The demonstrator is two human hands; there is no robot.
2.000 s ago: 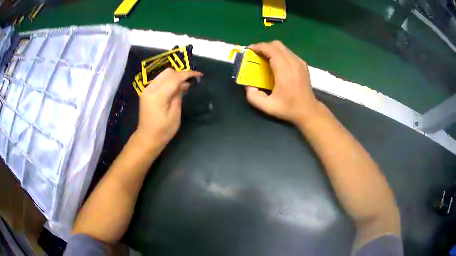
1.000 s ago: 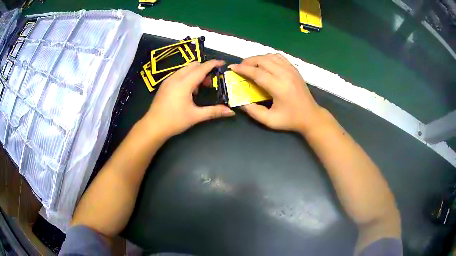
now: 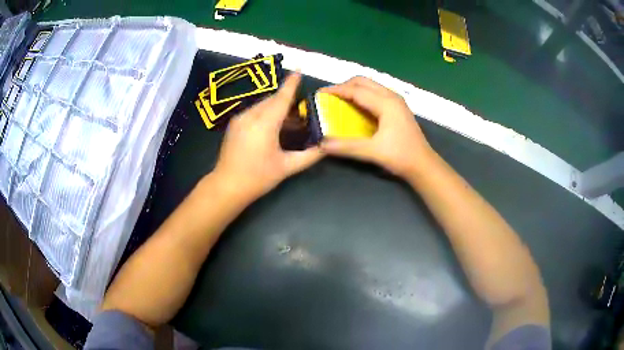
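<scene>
A display module [image 3: 347, 117] with a bright yellow face is held above the dark mat. My right hand [image 3: 393, 130] is shut on it, fingers along the far edge and thumb along the near edge. A black frame [image 3: 314, 120] shows at its left end, with a small yellow tab beside it. My left hand [image 3: 254, 140] is at that end, thumb near the lower corner and index finger raised apart; whether it grips the frame is unclear. Yellow-edged frames [image 3: 216, 89] lie in a loose pile just beyond my left hand.
A translucent blister tray [image 3: 85, 179] in crinkled film fills the left side. A white strip [image 3: 479, 138] borders the dark mat [image 3: 328, 266]. Beyond it, the green belt [image 3: 369, 34] carries yellow modules [image 3: 454, 33]. Small dark parts [image 3: 605, 290] lie at the far right.
My left hand has come from the frame pile to the module's left end, where the black frame now sits. Its index finger has since lifted. The belt modules have moved right.
</scene>
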